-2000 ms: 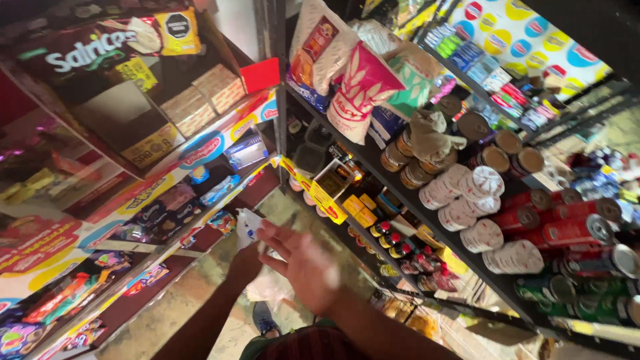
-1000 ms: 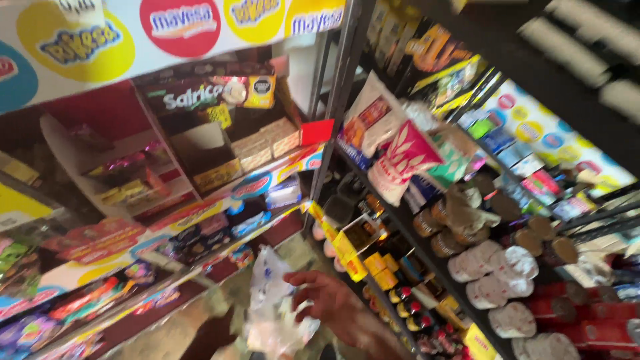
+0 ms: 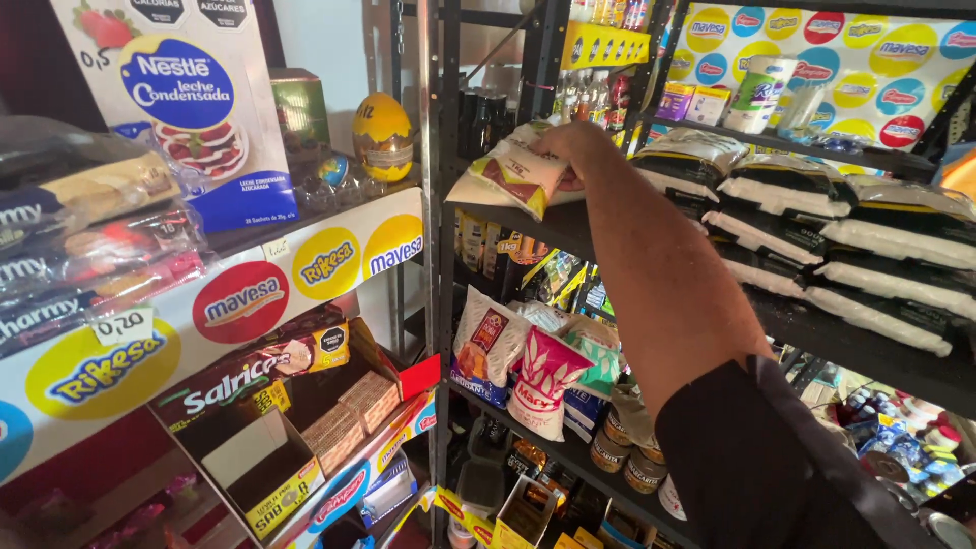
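Note:
My right hand [image 3: 572,156], at the end of an arm in a dark sleeve, grips the upper right end of a plastic 1 kg bag [image 3: 522,171] with a yellow and maroon print. That bag lies on a pale package [image 3: 473,191] on the black metal shelf [image 3: 526,221]. To the right are stacked bags with black and white wrapping [image 3: 785,191]. Below, on a lower shelf, stand a pink and white flour bag [image 3: 547,381] and a white bag with a brown label [image 3: 488,339]. My left hand is not in view.
At left, a shelf edge with brand stickers [image 3: 328,259] carries a Nestlé condensed milk box [image 3: 202,114], wrapped biscuit packs [image 3: 99,252] and a yellow egg-shaped container [image 3: 383,137]. A Salricas box [image 3: 252,381] sits below. A black metal upright [image 3: 446,267] stands between the two shelving units.
The view has swung up to the higher shelves. My right hand, low near a translucent plastic bag earlier, now grips the 1 kg bag. My left hand has left the view.

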